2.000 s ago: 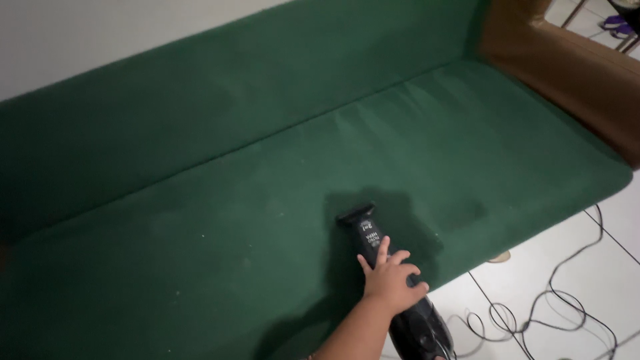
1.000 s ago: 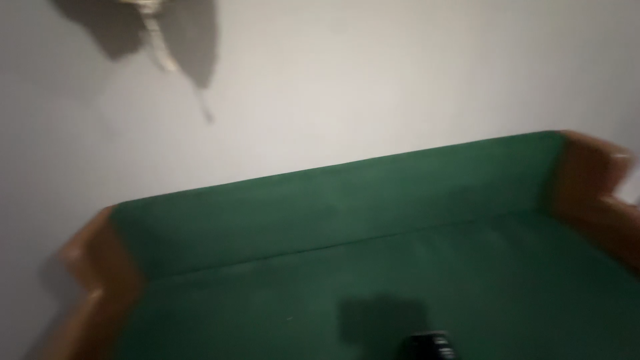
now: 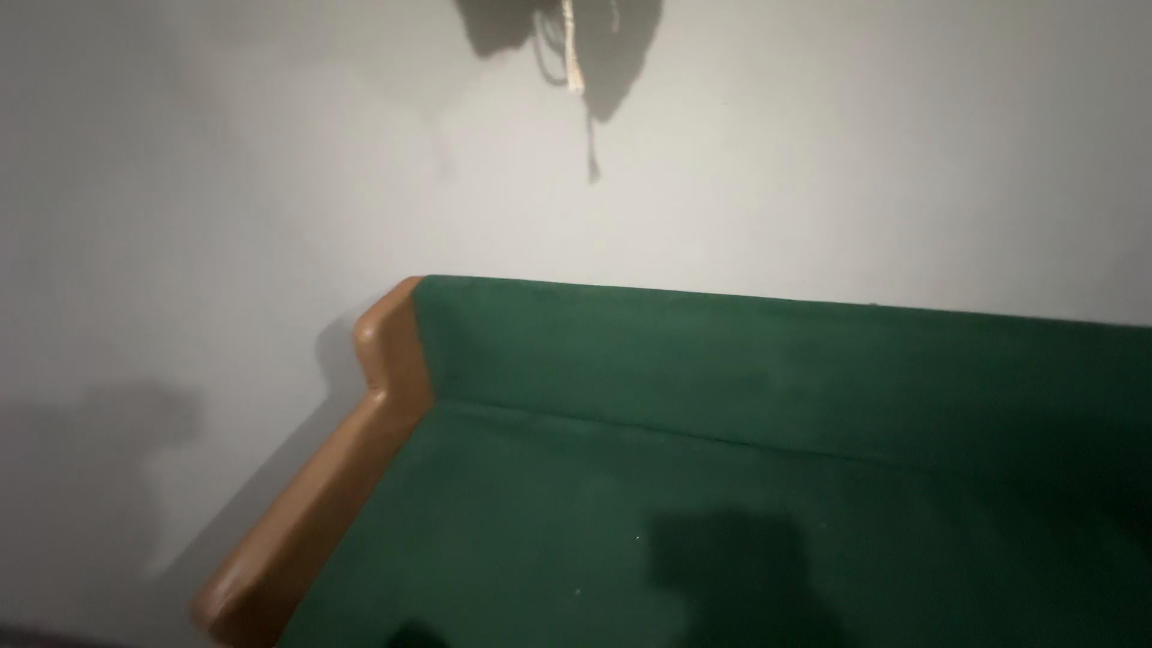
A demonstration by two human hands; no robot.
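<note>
Neither of my hands shows in the head view. A sofa with a green fabric seat [image 3: 540, 522] and a green backrest [image 3: 720, 360] fills the lower right. Dark shadows fall over the seat, and a few small pale specks lie on it. At the bottom edge a small dark shape cuts in, too little of it visible to tell what it is. The handheld black device from the earlier frames cannot be made out.
The sofa's brown armrest [image 3: 315, 495] slopes down at the left. Behind the sofa rises a pale wall [image 3: 810, 162], where a light-coloured cord or strip [image 3: 572, 49] hangs at the top and casts shadows.
The view has swung up and to the left. The hand on the black corded device, seen two seconds ago over the seat, is out of view.
</note>
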